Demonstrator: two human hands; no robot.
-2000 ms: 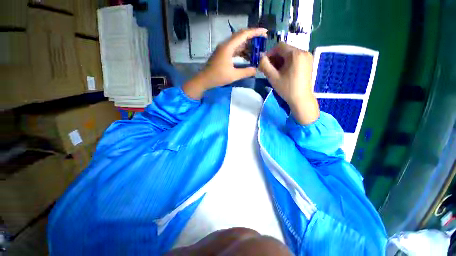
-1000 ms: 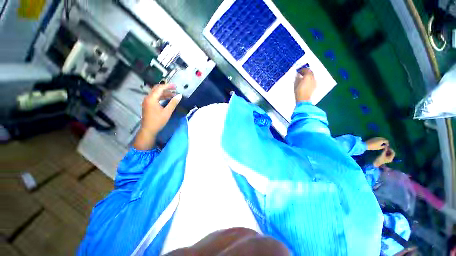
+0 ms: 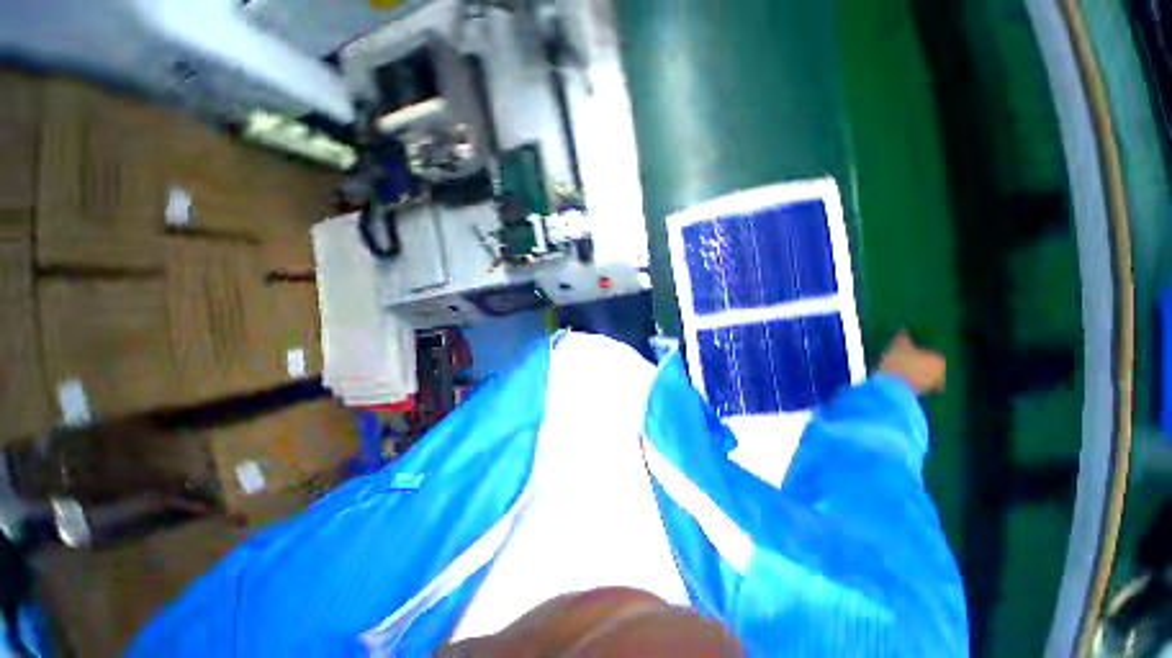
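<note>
My right hand (image 3: pixel 913 364) is over the green conveyor belt (image 3: pixel 906 219), just beyond the right edge of the white tray (image 3: pixel 766 309). It is small and blurred, and I cannot tell whether its fingers hold anything. The tray lies right of the machine, with dark-blue parts (image 3: pixel 761 257) in tight rows in two blocks. Its near end is bare white and partly covered by my right sleeve. My left hand is not in view.
The white machine base (image 3: pixel 450 289) with metal mechanisms stands ahead, a red button (image 3: pixel 604 282) on its front. A pile of off-white trays (image 3: pixel 360 315) is left of it. Brown cartons (image 3: pixel 142 289) are stacked at far left. A grey rail (image 3: pixel 1092 321) curves along the right.
The view has turned and shifted. My right hand has moved from the tray's near end to the belt beyond its right edge. My left hand has gone out of view from the machine front.
</note>
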